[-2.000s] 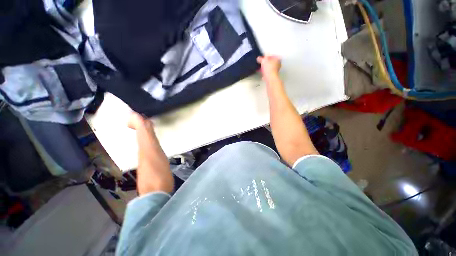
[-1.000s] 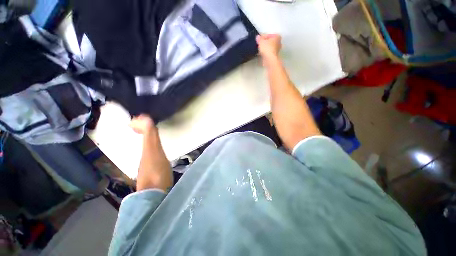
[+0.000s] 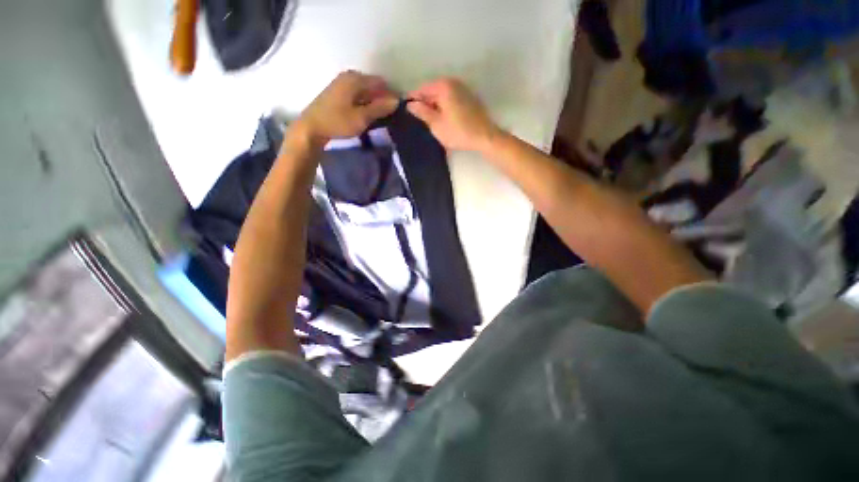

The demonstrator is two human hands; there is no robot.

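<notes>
A black garment with light grey fusible areas [image 3: 435, 216] lies on the white-covered ironing table [image 3: 499, 56], its black border running down the right side. My left hand [image 3: 350, 105] pinches the garment's top edge. My right hand [image 3: 446, 113] pinches the same edge just to the right, close to my left hand. The dark pocket piece [image 3: 358, 174] shows on the grey area. The garment's left part is partly behind my left forearm.
A dark iron [image 3: 243, 30] with an orange handle [image 3: 185, 36] stands at the table's top left. A grey-green surface [image 3: 56, 141] is at the left. Heaped grey and black cloth [image 3: 772, 216] lies at the right, with blue cloth [image 3: 744, 24] above.
The view has turned toward another part of the table, and the iron now shows. My hands have come close together at the garment's top edge; before, they held its border far apart.
</notes>
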